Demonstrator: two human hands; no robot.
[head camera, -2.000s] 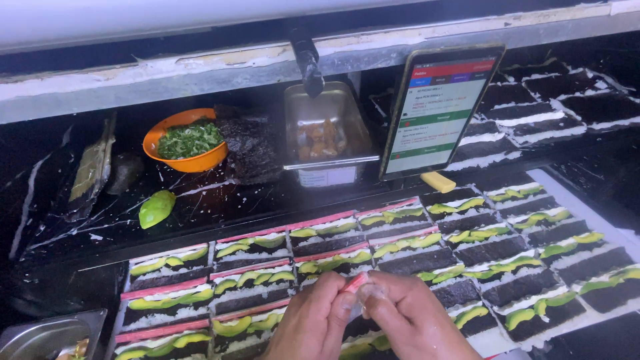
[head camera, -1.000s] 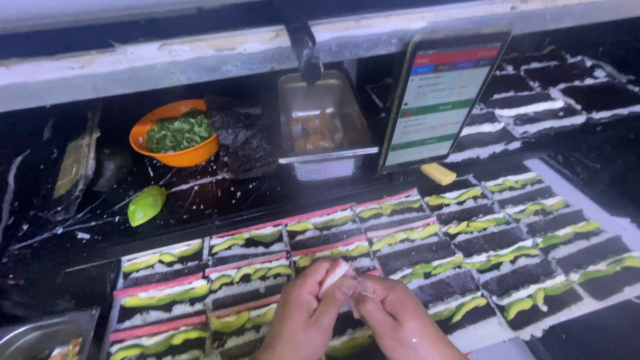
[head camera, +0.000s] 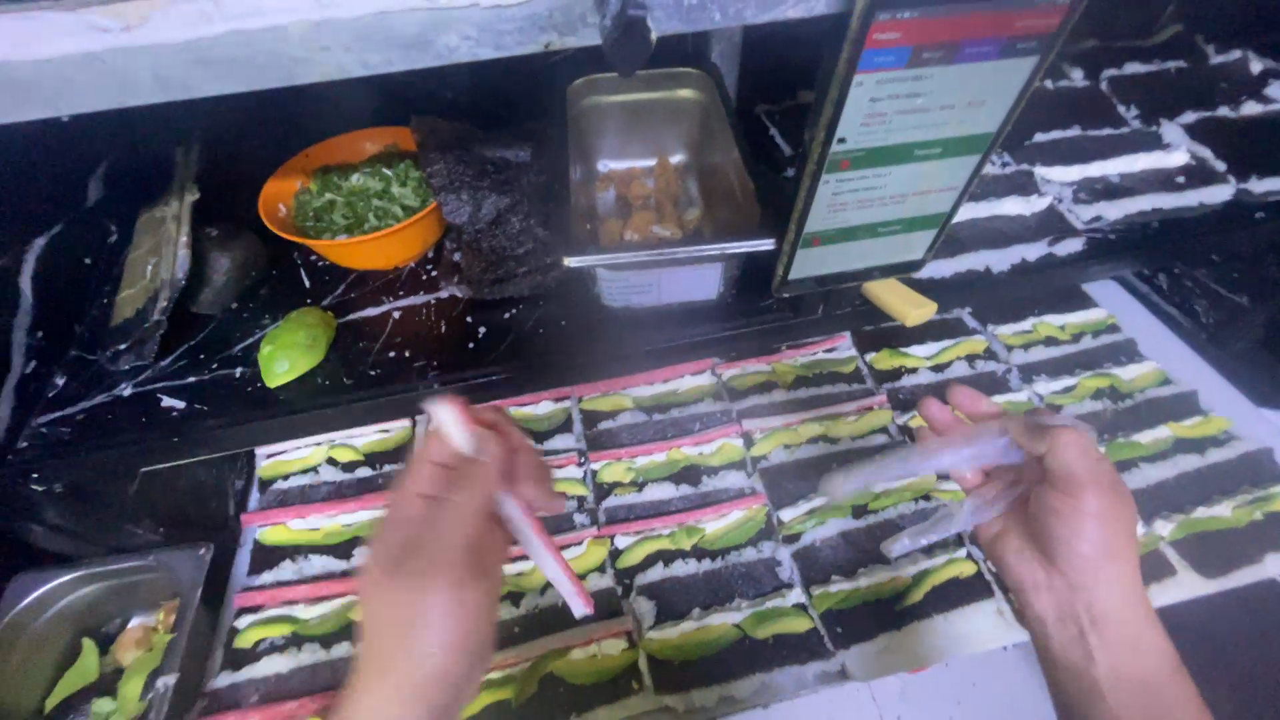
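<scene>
Pinched in my left hand (head camera: 450, 530) is a crab stick (head camera: 540, 550), slanting down to the right, over the left part of the laid-out nori sheets. My right hand (head camera: 1040, 500), palm up at the right, holds a strip of clear plastic wrapper (head camera: 930, 465). Beneath both hands lie rows of nori with white rice, a white creamy line and avocado slices (head camera: 690, 640). Many sheets toward the left also carry a crab stick (head camera: 685, 515) along one edge; those at the right show avocado without one.
Behind the rows stand an orange bowl of chopped greens (head camera: 360, 248), a piece of lime or similar green fruit (head camera: 297, 345), a steel pan (head camera: 665, 240), a tablet (head camera: 910, 150) and a yellow block (head camera: 900, 301). Another steel pan (head camera: 190, 600) holds scraps at lower left. More nori with rice (head camera: 1080, 150) lies behind.
My hands were together over the rows around the crab stick. They are now apart, the stick in my left hand and the clear wrapper in my right. The view has moved closer.
</scene>
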